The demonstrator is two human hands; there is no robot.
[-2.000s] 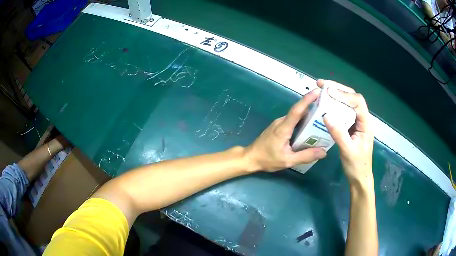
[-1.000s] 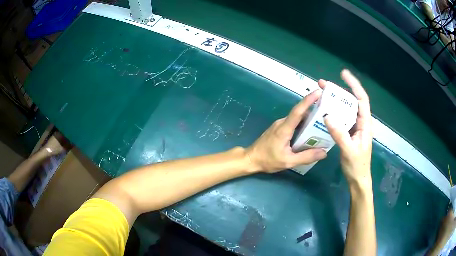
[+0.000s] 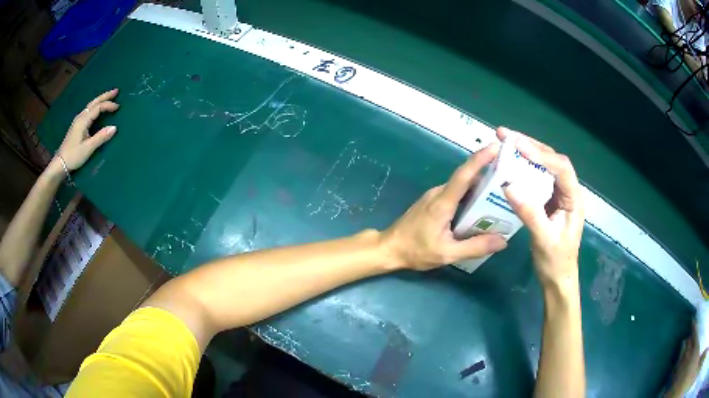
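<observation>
A white product carton [image 3: 509, 183] with blue print and a small green mark stands upright, slightly tilted, on the green bench top [image 3: 311, 155] near the white edge strip. My left hand [image 3: 435, 221] grips its lower part, thumb on the front and fingers behind the left side. My right hand [image 3: 552, 206] is at its top and right side, with the thumb on the printed face and the fingers bent over the top end. The fingers partly hide the top end, so its flap cannot be made out.
Another person's hand [image 3: 78, 140] is over the bench's far left end. A brown shipping carton [image 3: 117, 288] with white printed cartons [image 3: 70, 264] inside is below bench level at left. A white post [image 3: 219, 15] stands on the edge strip [image 3: 404, 101]. A blue crate [image 3: 85, 23] is at top left.
My right fingers, raised off the top a second ago, are bent over it again. My left hand has stayed put. The other person's hand has moved up from the brown carton to the bench end.
</observation>
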